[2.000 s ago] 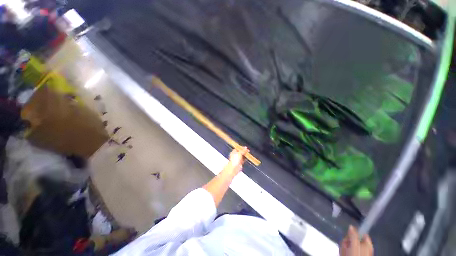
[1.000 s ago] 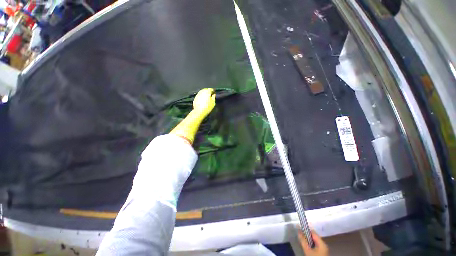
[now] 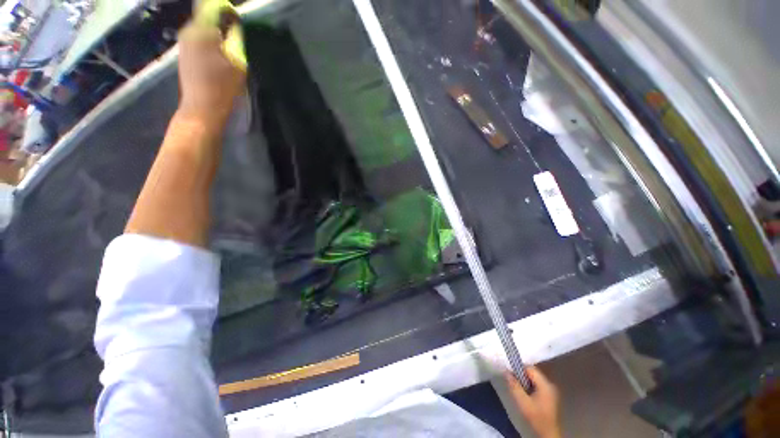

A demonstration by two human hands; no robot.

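Black fabric lies on the dark table, partly pulled up in a long dark fold, with crumpled folds nearer me under green light. My left hand is at the far edge, its arm stretched out over the cloth, fingers closed on the fabric at the top of the fold; the fingertips are blurred. My right hand grips the near end of a long silver straightedge, which runs across the table to the far side. A grey square plate weight is partly hidden by the straightedge.
A yellow-tan yardstick lies by the near white rail. Right of the straightedge are a dark bar weight, a white remote and a small black object. Machine rails stand at the right.
My left hand has moved from mid-cloth to the far edge, drawing the fabric into a long fold. My right hand still holds the straightedge. The view has shifted.
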